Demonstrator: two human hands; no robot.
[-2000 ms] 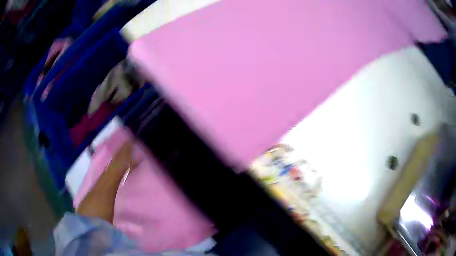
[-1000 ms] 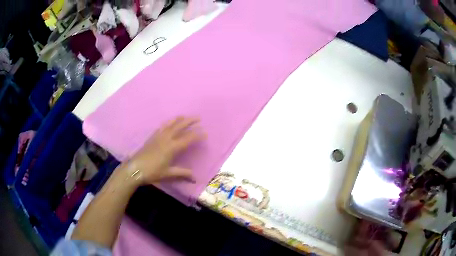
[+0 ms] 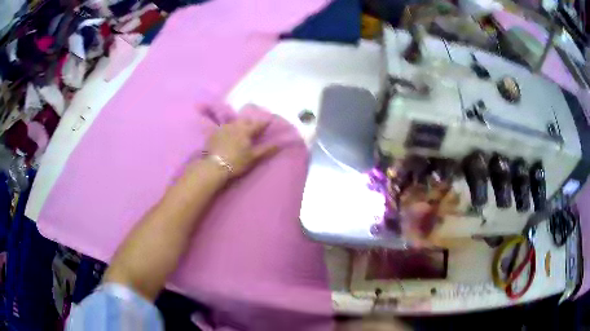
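A pink cut panel (image 3: 259,239) lies left of the needle area and hangs over the table's front edge. My left hand (image 3: 236,145) grips its far part, which bunches around the fingers. Under it, more smooth pink fabric (image 3: 116,161) runs along the table's left side. The shiny cloth plate (image 3: 343,181) is bare, just right of the pink panel. The overlock machine (image 3: 485,123) stands at the right, with a violet-white glare at the needle area. A blurred patch of my right hand (image 3: 372,324) shows at the bottom edge, cut off; its fingers cannot be made out.
Yellow-and-red scissors (image 3: 514,266) lie at the table's front right, near black ribbed knobs (image 3: 499,181). Dark blue cloth (image 3: 330,22) lies at the back. Heaped cloth scraps (image 3: 58,71) border the table's far left, with blue material below them.
The view has swung right, bringing the machine in. My left hand was spread flat on the pink fabric; it now holds a panel that lies beside the cloth plate.
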